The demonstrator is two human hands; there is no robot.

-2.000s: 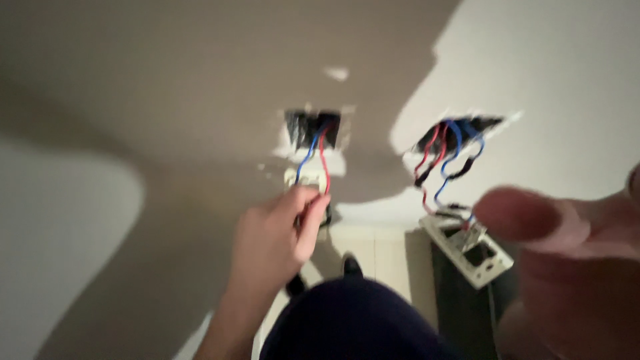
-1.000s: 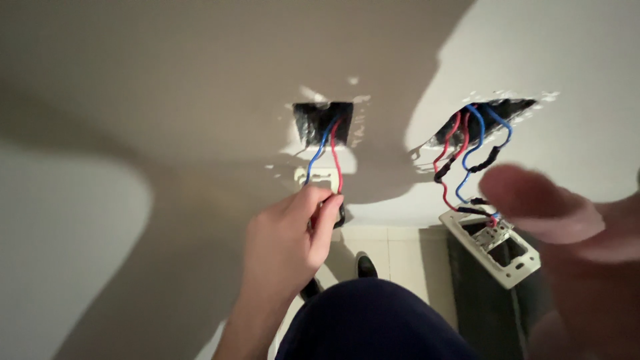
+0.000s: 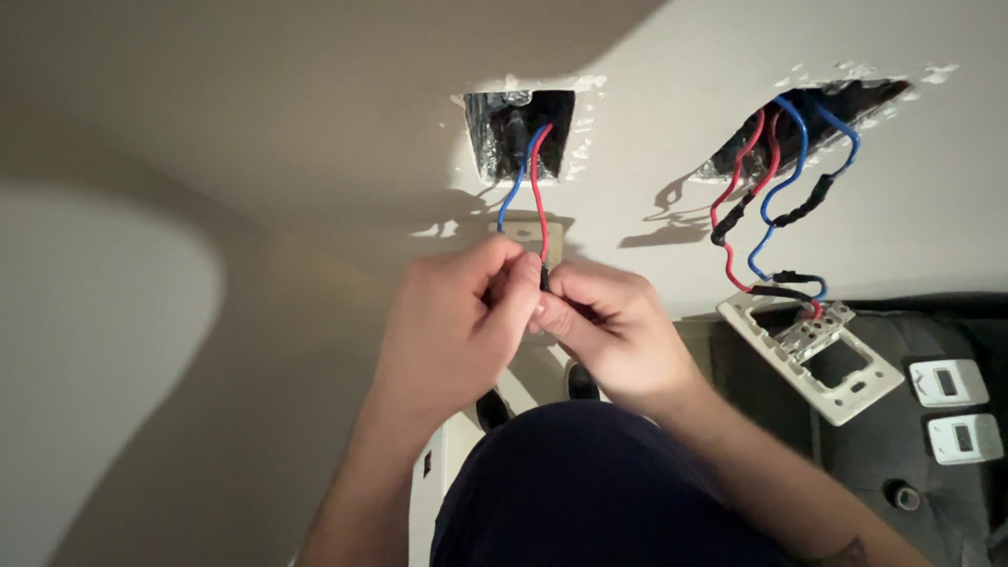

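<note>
Red wire (image 3: pixel 538 193) and blue wire (image 3: pixel 512 193) come down from a square wall box (image 3: pixel 504 138). My left hand (image 3: pixel 465 323) pinches around the lower wires, its fingertips beside the red wire's black-taped end (image 3: pixel 544 277). Thumb and forefinger of my right hand (image 3: pixel 614 331) close on that taped part from the other side, and the two hands touch or nearly touch. Behind them is a cream mounting frame (image 3: pixel 555 236), mostly hidden by the hands. The blue wire's lower end is hidden too.
At right, a second wall opening (image 3: pixel 811 130) has red and blue wires with black-taped joints, from which another mounting frame (image 3: pixel 858 405) hangs. Two white socket covers (image 3: pixel 949 383) and a small round part (image 3: pixel 906 496) lie on a dark tufted cushion (image 3: pixel 850 472).
My right hand has moved from the right, near the camera, to the wires beside my left hand. The view has shifted, and the socket covers now show.
</note>
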